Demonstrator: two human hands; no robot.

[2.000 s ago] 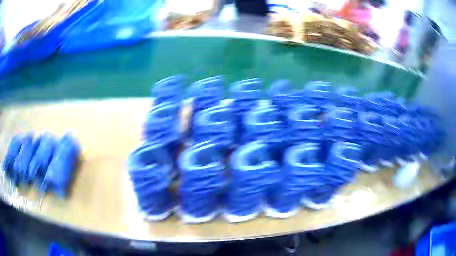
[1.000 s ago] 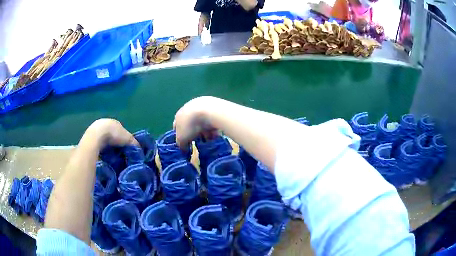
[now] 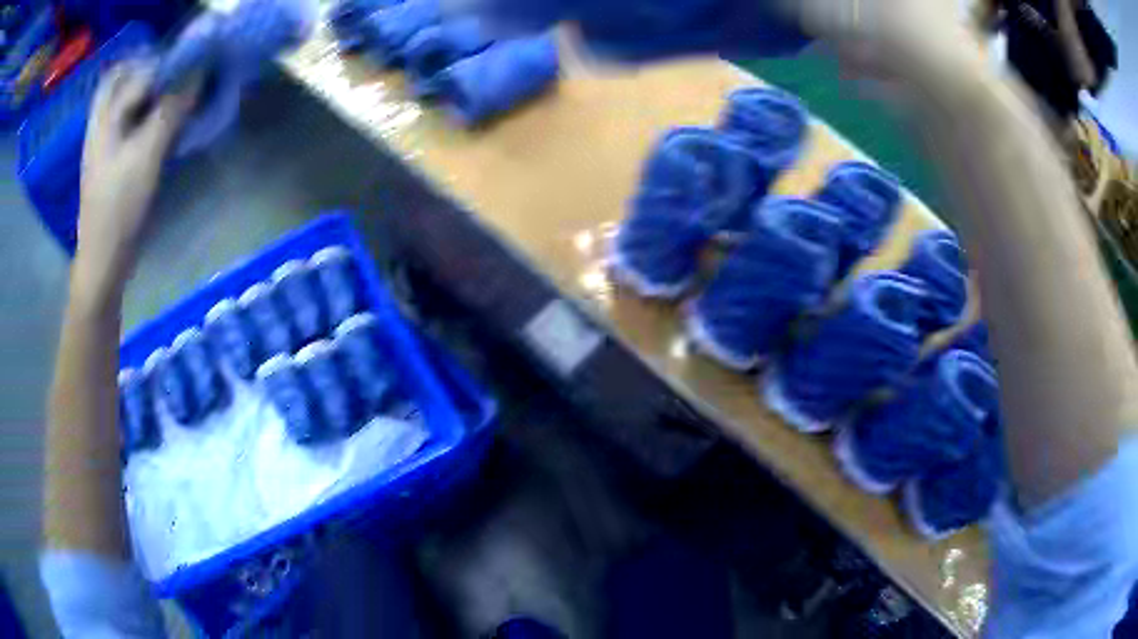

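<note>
My left hand, at the upper left, is closed on a blurred blue boot upper. My right hand, blurred and partly cut off by the top edge, holds a dark blue boot upper over the bench. Blue crinkled uppers with pale lower edges stand in rows on the tan bench; my right forearm hides some. More blue uppers lie at the bench's top part. A blue crate at the lower left holds rows of uppers on a white liner sheet.
Another blue crate is at the left edge behind my left arm. A green belt runs along the bench's far side. A person in dark clothes and tan parts are at the upper right.
The view has swung down and left to the bench's near edge and the floor crate. My hands have moved apart from the standing rows, each now with blue material in it.
</note>
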